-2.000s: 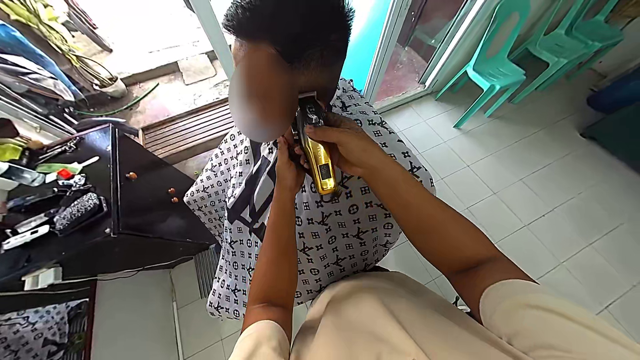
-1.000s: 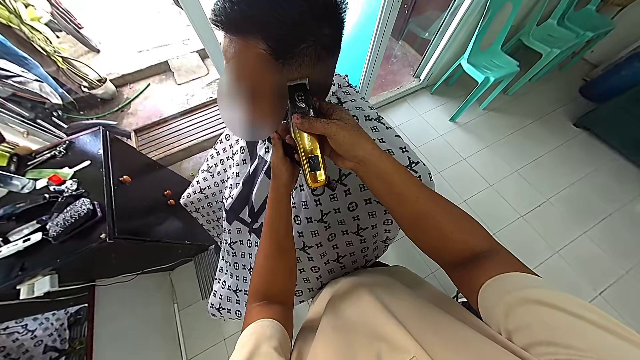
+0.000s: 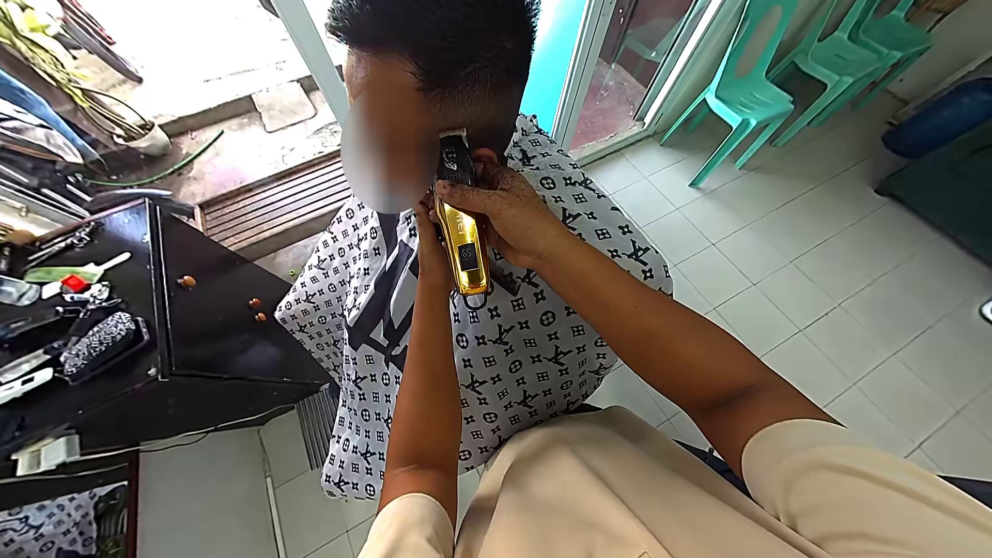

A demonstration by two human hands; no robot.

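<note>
A seated person with short dark hair [image 3: 457, 39] wears a white barber's cape [image 3: 504, 364] with a black pattern. My right hand [image 3: 511, 213] grips a gold and black cordless hair clipper [image 3: 465, 240], its blade end up against the side of the head just in front of the ear. My left hand [image 3: 431, 229] is raised under the side of the face, close beside the clipper; its fingers are largely hidden behind the tool, and whether they hold anything cannot be told. A dark, narrow object [image 3: 505, 277] shows below my right hand.
At the left, a black cabinet [image 3: 225, 325] bears a brush [image 3: 105, 345], a red item [image 3: 75, 284] and several tools. Green plastic chairs [image 3: 748, 93] stand at the upper right on a tiled floor [image 3: 790, 294]. A glass door frame [image 3: 581, 77] is behind the person.
The clipper has been tilted more upright since the earliest frame, its blade staying near the ear. My right hand has turned with it, still gripping. My left hand remains close beside it.
</note>
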